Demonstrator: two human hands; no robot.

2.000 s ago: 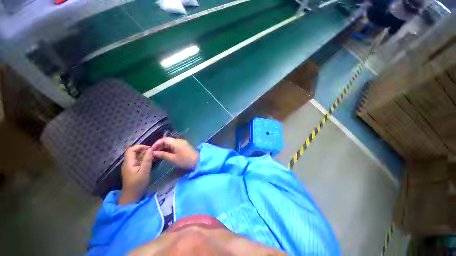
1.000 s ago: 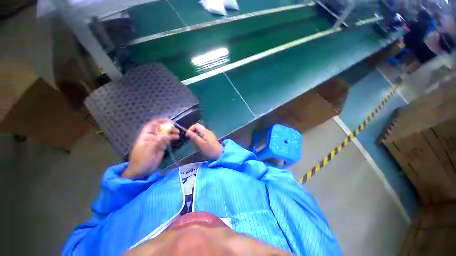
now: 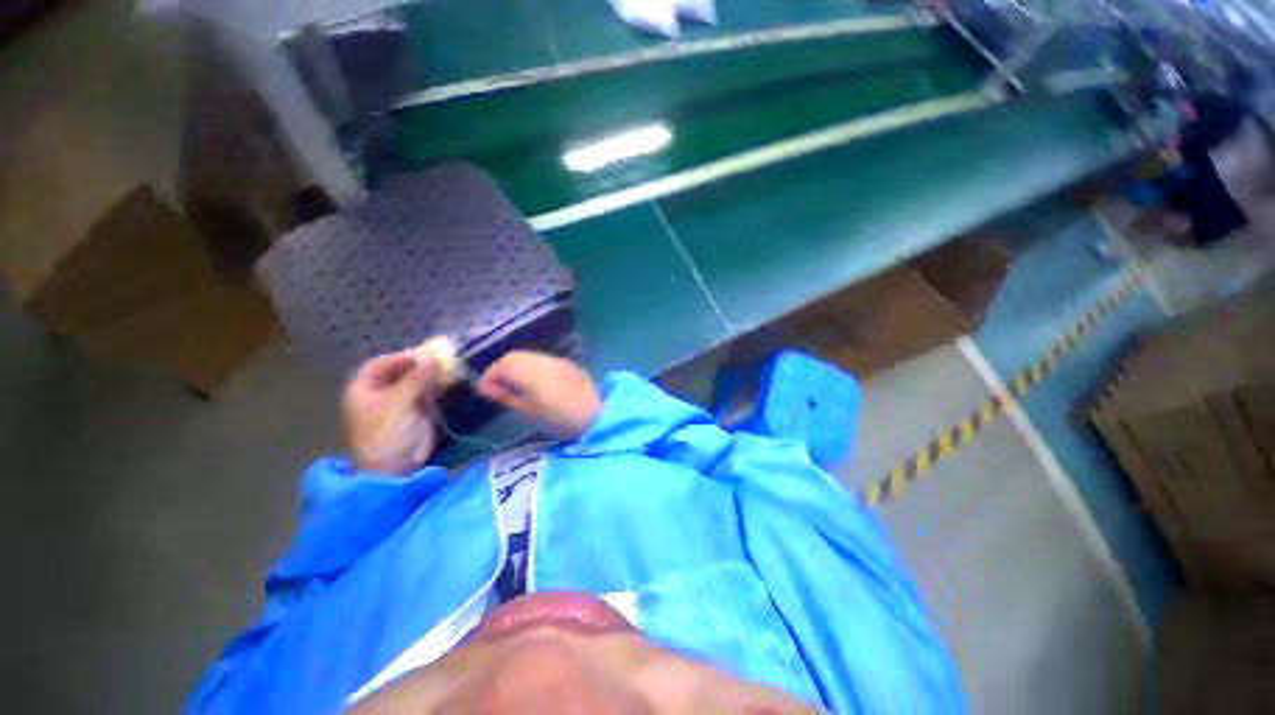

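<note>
A thick grey bundle of sheets (image 3: 413,252), with rows of small dark marks on top and a dark layered front edge, rests at the near left end of the green bench. My left hand (image 3: 389,415) is in front of it and pinches a small pale wad (image 3: 442,352) in its fingertips. My right hand (image 3: 545,393) is just to the right, fingers bent together at the bundle's front edge. A thin, blurred strand shows between the hands; its ends are hidden by the fingers.
The long green bench (image 3: 811,210) runs away to the upper right. A blue stool (image 3: 811,405) stands right of my right arm. Brown cartons stand at left (image 3: 154,300) and right (image 3: 1203,433). A person (image 3: 1209,175) is at the far right.
The view has shifted, so the bench and bundle appear farther right. The pale wad now shows in my left fingertips; it was not visible in the earliest frame. My hands stay close together.
</note>
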